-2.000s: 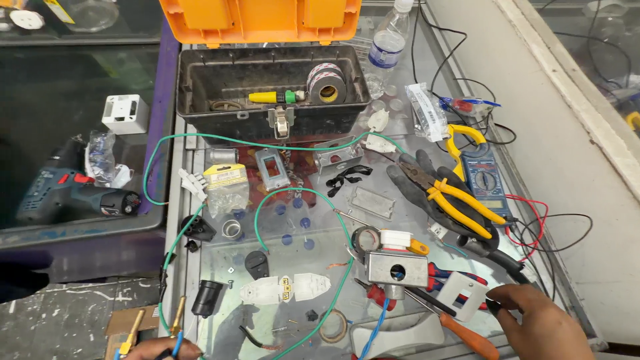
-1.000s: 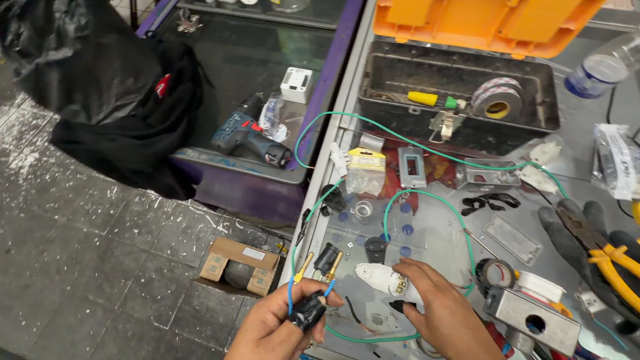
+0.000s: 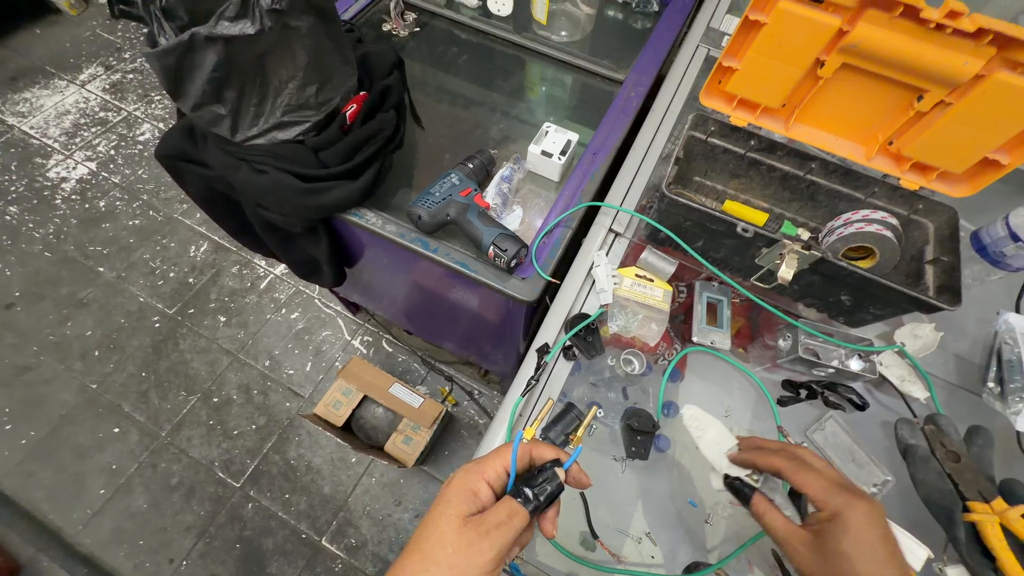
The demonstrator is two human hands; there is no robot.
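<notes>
My left hand (image 3: 500, 496) pinches a black-taped cable end (image 3: 538, 486), from which two blue wires come out, each ending in a brass pin (image 3: 584, 426). Near the worktop's middle, my right hand (image 3: 808, 496) grips a white plastic plug part (image 3: 708, 436) between thumb and fingers; black tape is wrapped on the thumb tip. A green wire (image 3: 724, 282) loops over the glass worktop around both hands. Just left of the white part lies a black plastic piece (image 3: 638, 432), and a black cylindrical piece (image 3: 562, 424) sits behind the brass pins.
An open black toolbox (image 3: 808, 232) with an orange lid stands at the back right. Combination pliers (image 3: 960, 480) lie on a grey glove at right. A cordless drill (image 3: 468, 210) and white box (image 3: 552, 152) rest on the purple-edged case. A cardboard box (image 3: 384, 408) is on the floor.
My right hand has come from the right side of the worktop to the white plug part and now grips it. The left hand has come further into view. The view has swung left.
</notes>
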